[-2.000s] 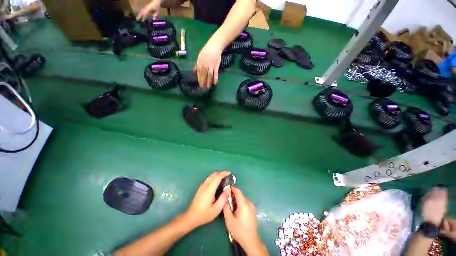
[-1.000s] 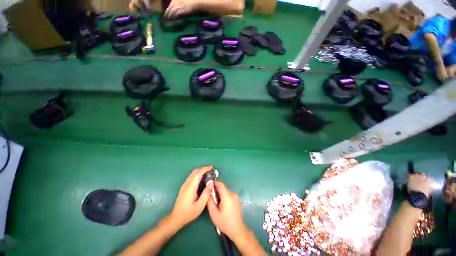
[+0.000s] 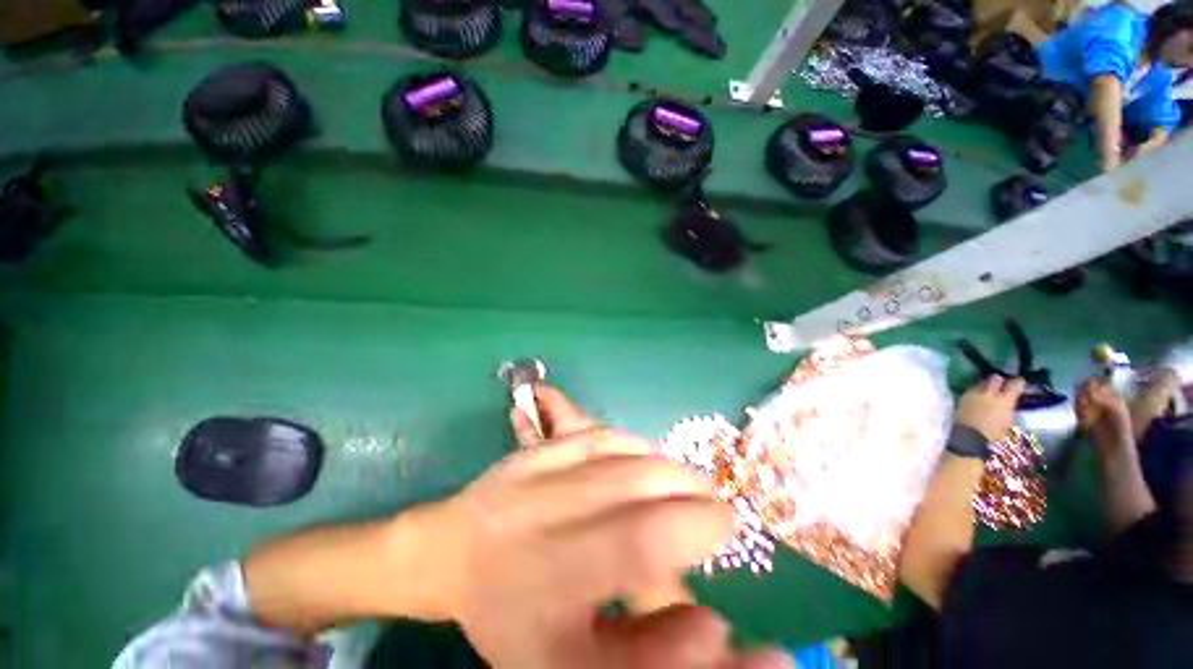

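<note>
My left hand [image 3: 576,536] is large and blurred in the foreground, reaching right across the lower middle; its fingers and thumb look apart and I see nothing in it. Behind it, my right hand [image 3: 565,413] is mostly hidden, with only its fingers showing. It is shut on a hammer [image 3: 523,376], whose short metal head and pale shaft point up over the green bench [image 3: 393,346]. The hammer's grip is hidden. A pile of shiny silver and copper pieces [image 3: 703,444] lies right of my hands, partly covered by my left hand.
A black oval base [image 3: 249,460] lies at left. A plastic bag of copper pieces [image 3: 857,451] is at right, below a metal post [image 3: 903,288]. Black fan heads [image 3: 438,118] line the raised strip. Another worker's hand [image 3: 990,405] is at right by a black bracket.
My left hand has left the hammer and come up nearer the camera, over to the right. My right hand keeps the hammer. The view has shifted, and a neighbour's black bracket now shows at right.
</note>
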